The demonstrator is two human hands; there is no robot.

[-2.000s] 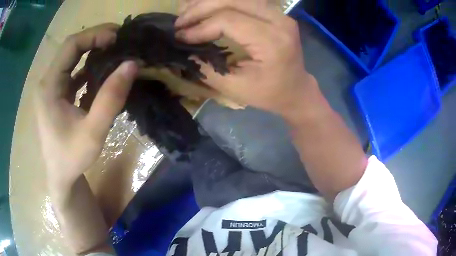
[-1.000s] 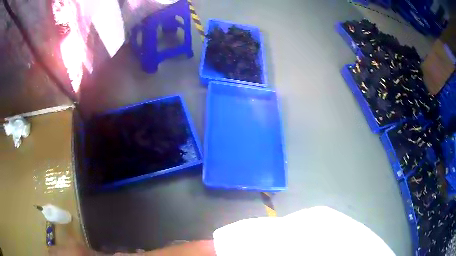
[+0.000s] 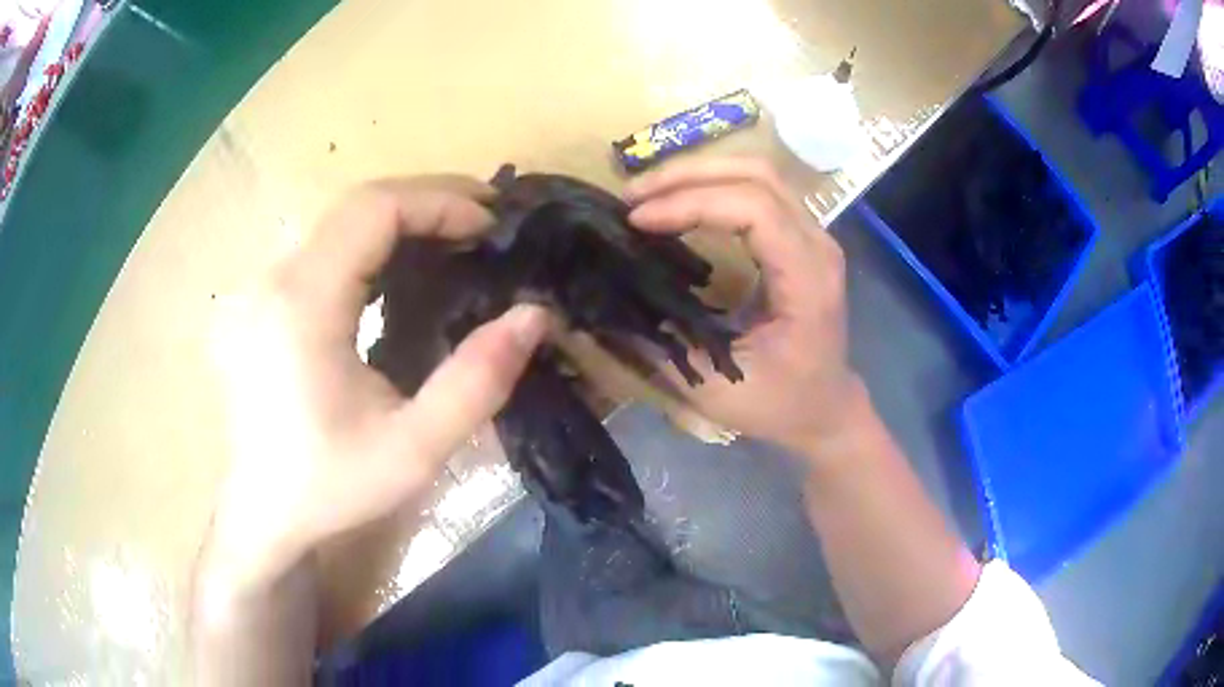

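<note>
A black feathered body (image 3: 571, 262) with ragged, pointed feather ends is held above the table edge and my lap. My left hand (image 3: 389, 349) grips its left side, with the thumb pressing on the middle and the fingers curled over the top. My right hand (image 3: 765, 289) holds its upper right side with the fingertips. A dark tail-like part (image 3: 571, 450) hangs down toward my lap. A cream leg piece (image 3: 698, 423) shows below the feathers near my right palm. The underside of the body is hidden.
A blue-and-yellow packet (image 3: 687, 130) and a white bottle (image 3: 819, 121) with a dark tip lie on the tan table (image 3: 443, 81) beyond my right hand. Blue trays (image 3: 1074, 430) stand on the floor at right, some with black material. A blue stool (image 3: 1154, 114) is at upper right.
The view has swung back from the floor trays to the table. Both hands and the black body are in view again; compared with two seconds ago, they appear lower and farther right.
</note>
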